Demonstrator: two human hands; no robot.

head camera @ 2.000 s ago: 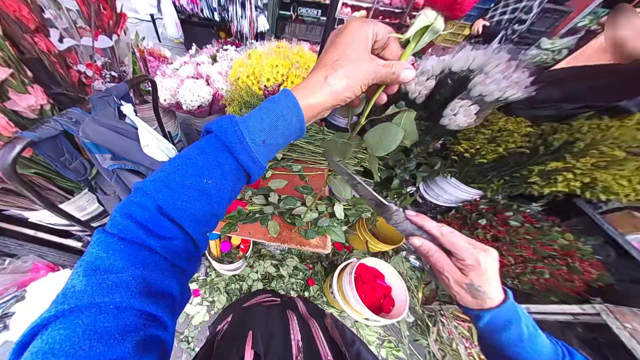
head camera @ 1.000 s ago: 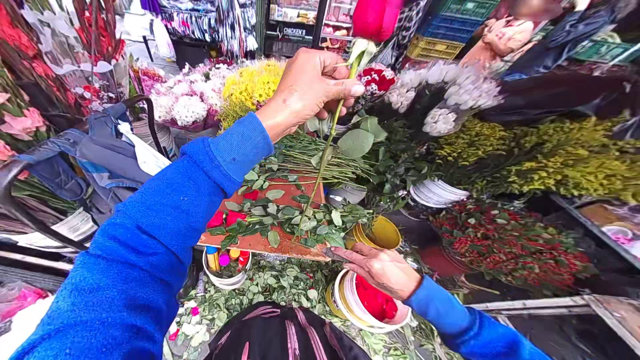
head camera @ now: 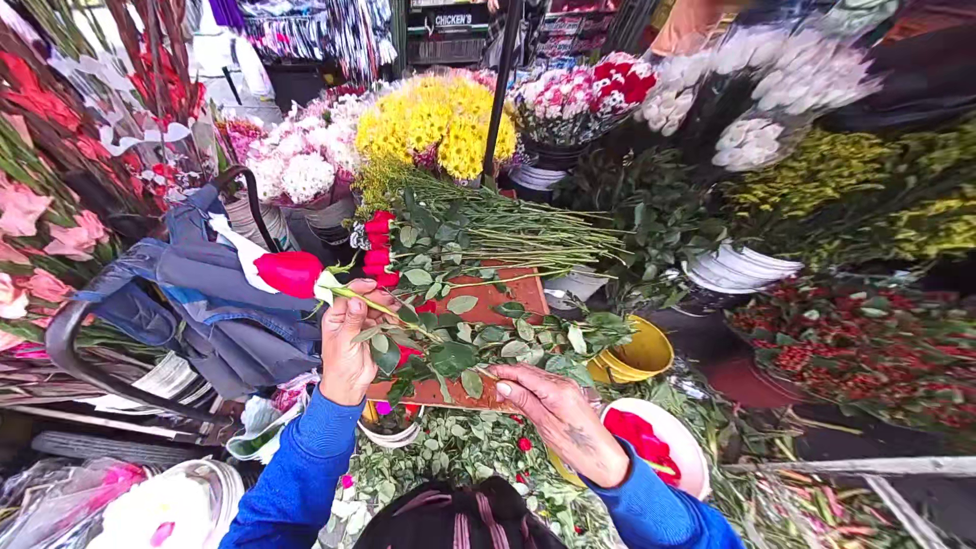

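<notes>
A red rose (head camera: 290,274) lies slantwise over the work table, its bloom pointing left. My left hand (head camera: 349,339) pinches its green stem just below the bloom. Lower down, my right hand (head camera: 560,415) has thumb and fingers closed on the leafy stem. No knife shows in this view. Under the stem, loose rose leaves (head camera: 526,332) cover part of the reddish-brown table (head camera: 518,290). Behind them a bunch of red roses (head camera: 379,248) lies with its long green stems (head camera: 534,229) pointing right.
A yellow bucket (head camera: 644,354) and a white bucket (head camera: 690,450) with red petals stand at the table's right. A small bucket (head camera: 393,436) is below its front edge. Cut leaves litter the floor. Denim clothing (head camera: 229,282) hangs on a cart at left; buckets of flowers (head camera: 435,122) stand behind.
My left hand has come down from above the table, and the rose has tilted from upright to pointing left. My right hand now holds its stem; the knife seen two seconds ago is out of sight.
</notes>
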